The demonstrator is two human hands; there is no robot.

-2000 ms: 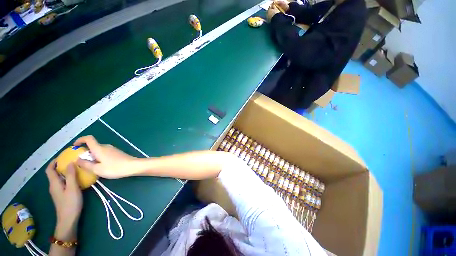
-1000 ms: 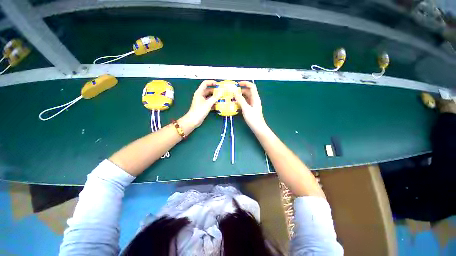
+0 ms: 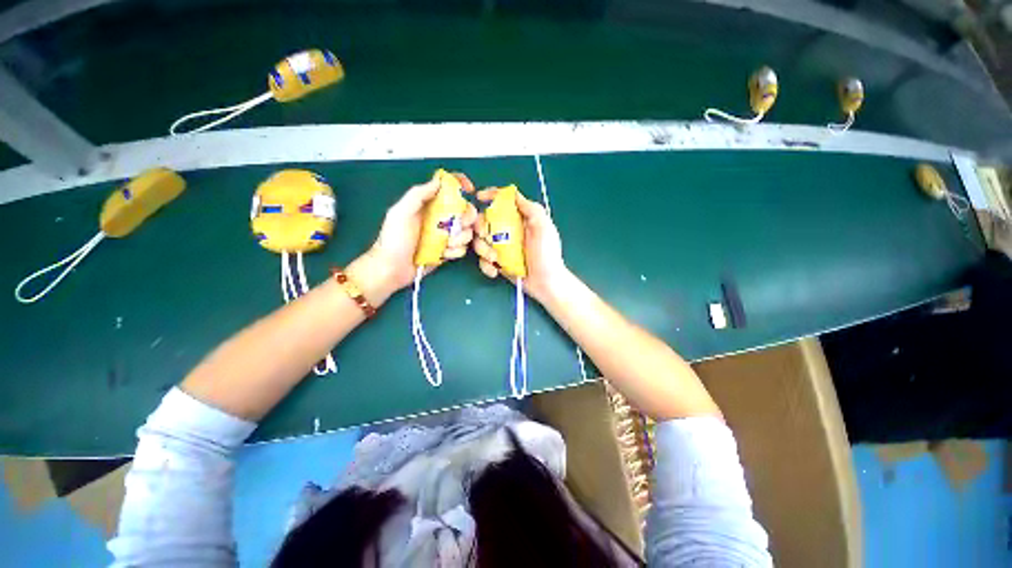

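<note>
My left hand (image 3: 405, 233) holds a yellow corded unit (image 3: 442, 222) upright, its white loop hanging down. My right hand (image 3: 535, 246) holds a second yellow corded unit (image 3: 505, 235) beside it, also with its loop hanging. The two units are apart with a narrow gap between them, and blue marks show on both. To the left of my hands a round yellow matched pair (image 3: 293, 211) lies on the green bench with white cords towards me. Further left a side-lying unit (image 3: 142, 201) trails a white loop.
A pale metal rail (image 3: 411, 138) runs behind my hands. Line units (image 3: 305, 75) lie beyond it. A dark block (image 3: 734, 305) and small white piece (image 3: 717, 315) lie to the right. An open carton (image 3: 777, 411) with packed units stands at the bench edge. Dark clothing shows far right.
The two yellow bodies were together in my hands and are now apart, one in each hand. The head view has shifted slightly.
</note>
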